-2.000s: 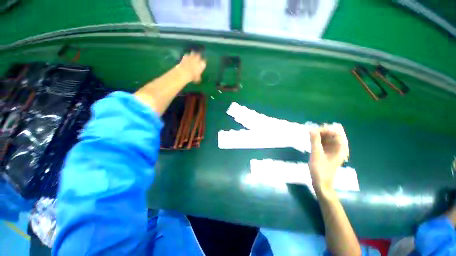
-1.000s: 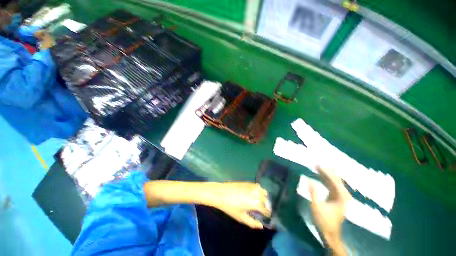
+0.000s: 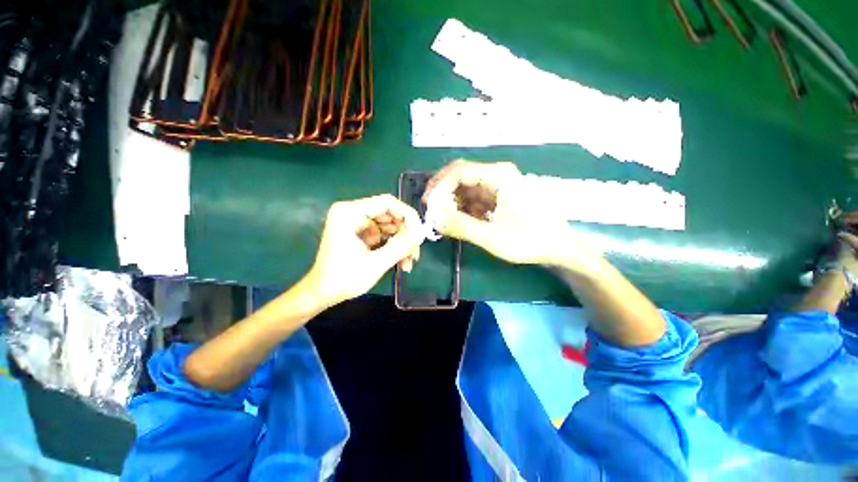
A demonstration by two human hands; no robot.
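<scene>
A phone frame (image 3: pixel 428 303), thin with a copper-orange edge, lies upright in view on the green bench near its front edge. Its darker end points away from me and is partly hidden by my hands. My left hand (image 3: pixel 369 247) and my right hand (image 3: pixel 489 209) meet over the upper part of the frame. A small white die-cut piece (image 3: pixel 430 229) is pinched between the fingertips of both hands. White sticker strips (image 3: pixel 564 111) overlap beyond my right hand, and another strip (image 3: pixel 630 202) lies partly behind my right hand.
A stack of copper-edged frames (image 3: pixel 273 80) leans at upper left beside a white paper strip (image 3: pixel 149 198). Black ribbed packs (image 3: pixel 42 141) are at far left, above a crinkled plastic bag (image 3: pixel 80 329). Single frames (image 3: pixel 693 19) lie at upper right. Another person's arm (image 3: pixel 823 282) is at right.
My left hand has let go of the frame, which now lies on the bench. Both hands have come together over it with the white piece. The view has swung back from the left.
</scene>
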